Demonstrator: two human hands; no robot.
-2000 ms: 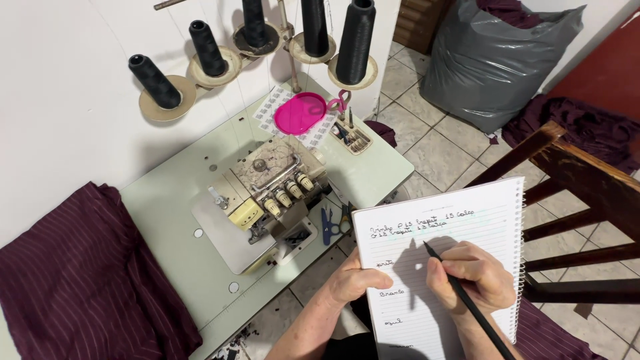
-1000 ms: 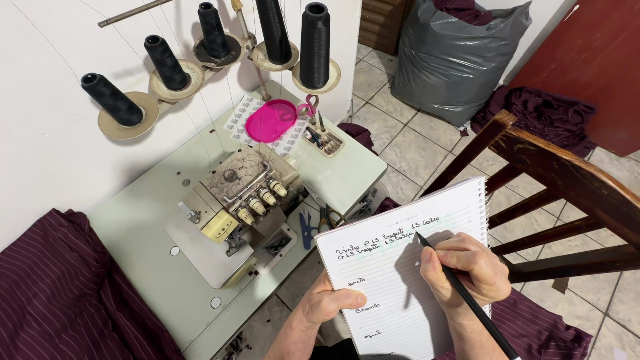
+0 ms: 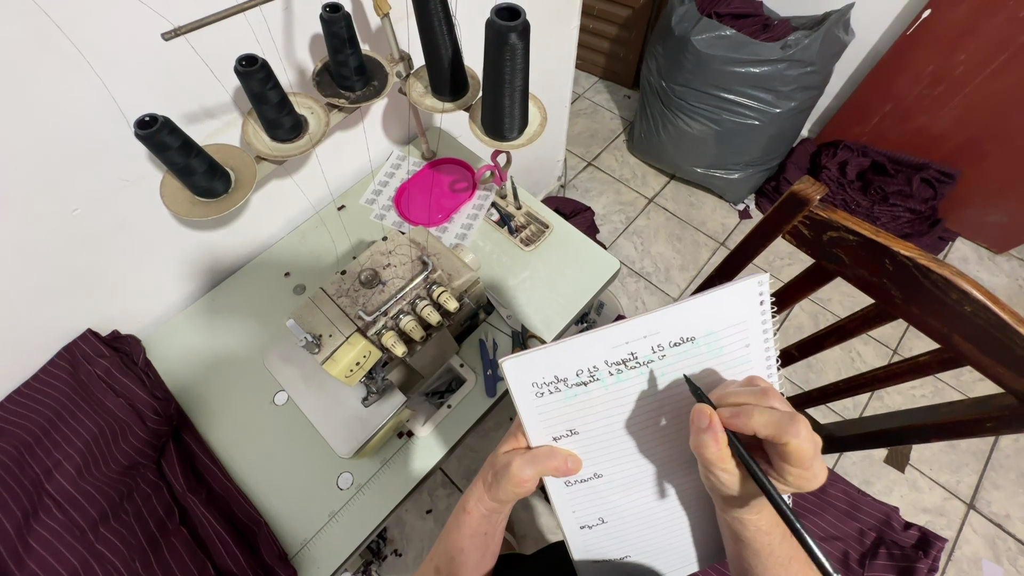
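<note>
My left hand [image 3: 528, 472] grips the left edge of a spiral-bound lined notebook [image 3: 608, 448], its thumb on top of the page. The page bears several lines of handwriting. A long black pencil or pen [image 3: 756, 472] is pinched in my right hand [image 3: 752, 444]; its tip is over the page, just below the top written lines, and whether it touches the paper I cannot tell. To the left of the notebook stands an overlock sewing machine [image 3: 400, 320] on a pale green table [image 3: 216, 352].
Cones of black thread [image 3: 506, 80] stand behind the machine. A pink dish [image 3: 434, 192] and a tool tray [image 3: 520, 222] lie on the table, striped maroon fabric [image 3: 120, 456] at its left. A wooden chair [image 3: 904, 280] is at right; a grey plastic bag [image 3: 720, 96] stands behind.
My right hand with the writing tool has shifted over the page, and a short mark now follows the second written line. The left hand keeps its hold on the notebook. The view has shifted somewhat.
</note>
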